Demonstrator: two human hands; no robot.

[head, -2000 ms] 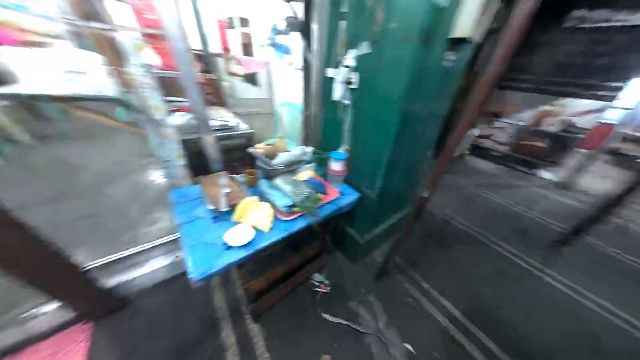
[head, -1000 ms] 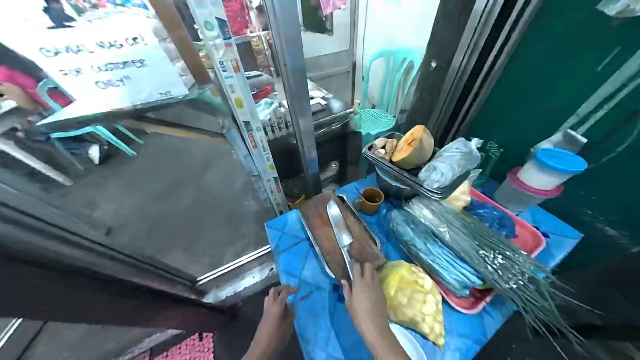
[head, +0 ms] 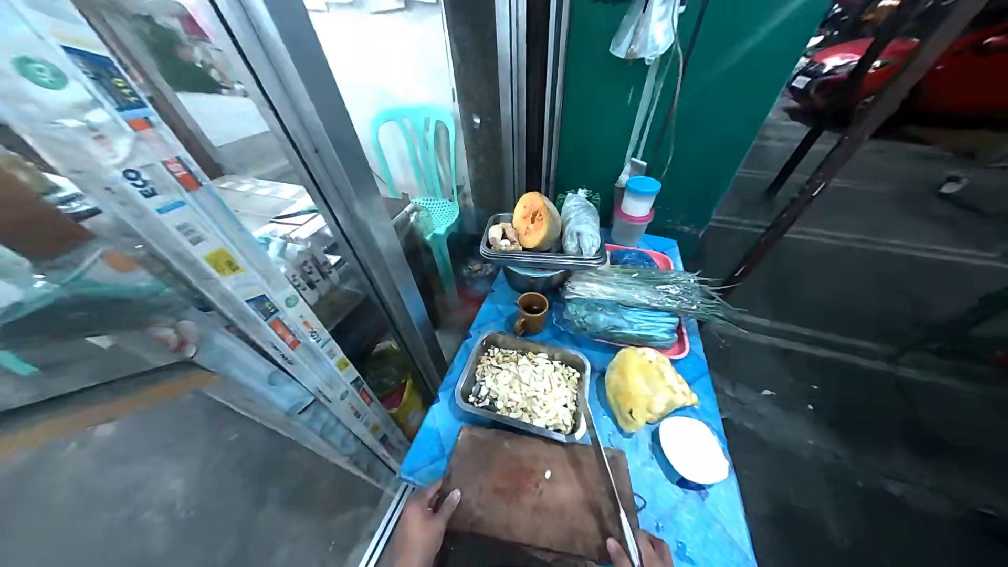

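Note:
A brown wooden cutting board (head: 535, 492) lies at the near end of the blue-covered table. At its left edge, my left hand (head: 423, 526) grips the board, thumb toward the top face. My right hand (head: 642, 550) is at the near right corner, closed around the handle of a long knife (head: 603, 453); the fingers are partly cut off by the frame. The knife's blade points away, over the board's right side to a metal tray (head: 466, 378). Pale chopped pieces (head: 528, 386), like sliced garlic, fill that tray. One small pale bit lies on the board.
Right of the tray are a yellow filled bag (head: 642, 386) and a white oval dish (head: 693, 450). Beyond stand a brown mug (head: 531, 313), long green stalks (head: 630, 291) over a pink tray, stacked trays with a cut squash (head: 537, 221), and lidded tubs (head: 634, 211). A metal-framed glass panel (head: 346, 189) borders the left.
The board lay over the metal tray one second ago; now it is on the near side and the chopped pieces show. My left hand has come to the board's edge, and the right holds the knife.

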